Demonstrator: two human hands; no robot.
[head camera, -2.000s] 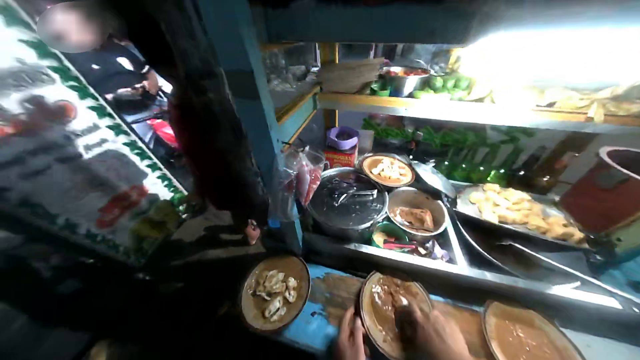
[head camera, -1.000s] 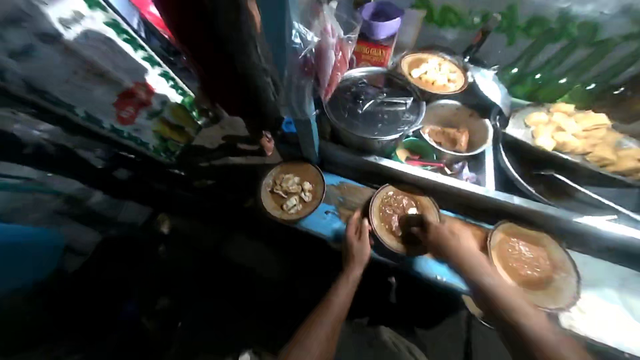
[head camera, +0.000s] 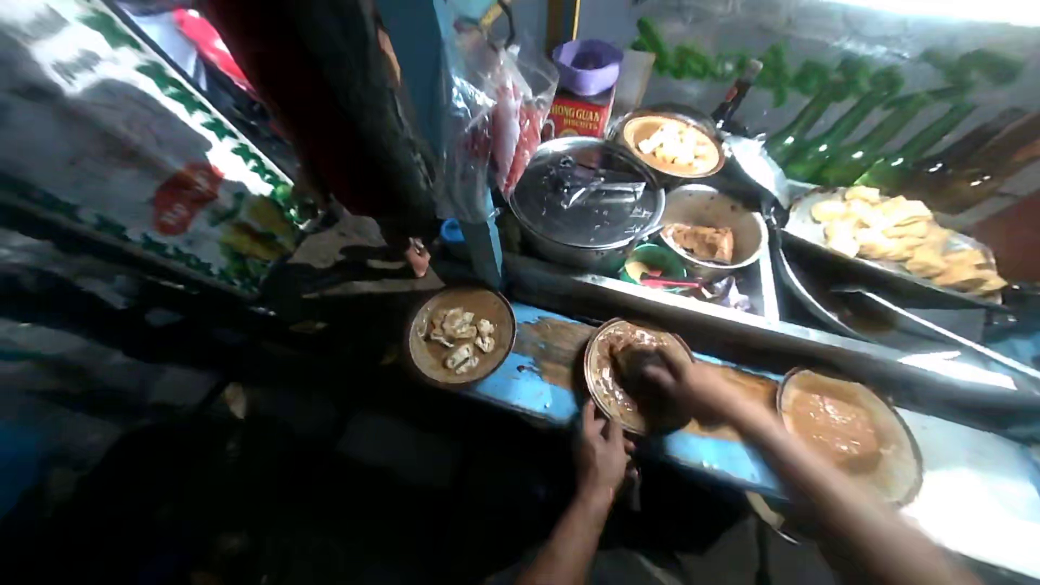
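Observation:
My left hand (head camera: 603, 448) grips the near left rim of a brown plate (head camera: 599, 375) that holds brown sauce. Over the same plate, my right hand (head camera: 678, 375) is closed on a dark, rounded tool (head camera: 638, 364), perhaps a pestle, pressed into the sauce; blur hides its exact shape. To the left, a second brown plate (head camera: 418, 345) bears pale chopped pieces (head camera: 460, 325). On the right lies a third plate (head camera: 898, 479) with smooth brown sauce (head camera: 833, 426). All three rest on a worn blue wooden ledge (head camera: 524, 386).
Behind the ledge are a lidded metal pot (head camera: 585, 195), a metal bowl of food (head camera: 751, 244), a green cup (head camera: 650, 262), a bowl of white pieces (head camera: 711, 166) and a tray of yellow fried pieces (head camera: 918, 236). Plastic bags (head camera: 479, 154) hang by a blue post (head camera: 486, 252). A person's foot (head camera: 418, 258) shows left.
The view has tilted down and come closer. My right hand has shifted about within the middle plate, with the dark tool under it. My left hand stays at that plate's rim.

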